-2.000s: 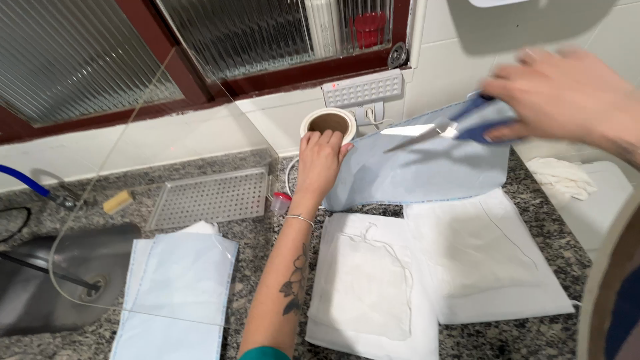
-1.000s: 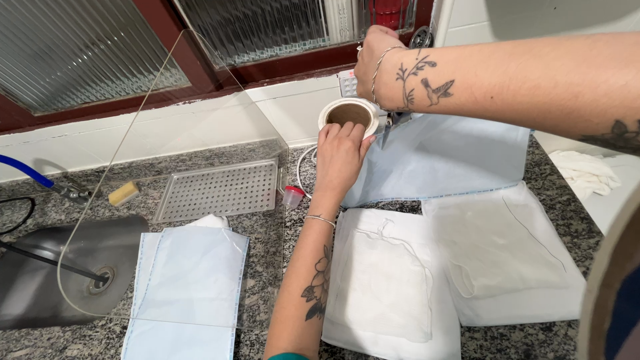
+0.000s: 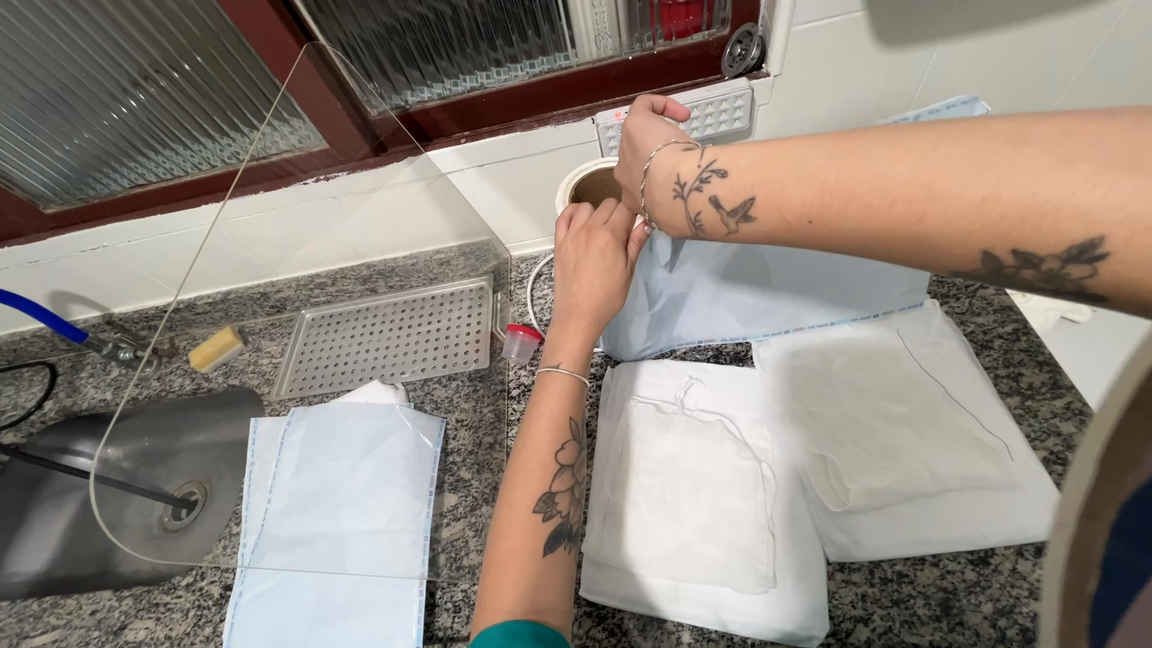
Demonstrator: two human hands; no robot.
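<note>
My left hand grips the near rim of a roll of blue-and-clear packaging film that stands by the wall. My right hand reaches across from the right to the roll's right side, close beside the left fingers; what it holds is hidden. A blue sheet of the film spreads rightward under my right forearm. In front of it lie a folded white cloth with ties and another white cloth bundle. Cut blue-edged film pouches rest on the granite counter at the left.
A clear acrylic panel stands over the sink side. Beyond it are a perforated tray, a yellow sponge and a metal sink. A red-lidded cup sits by a cable. An emergency light leans by the window.
My right hand, which held blue-handled scissors over the sheet two seconds ago, has moved left to the roll. The scissors are now out of sight. My left hand stays at the roll.
</note>
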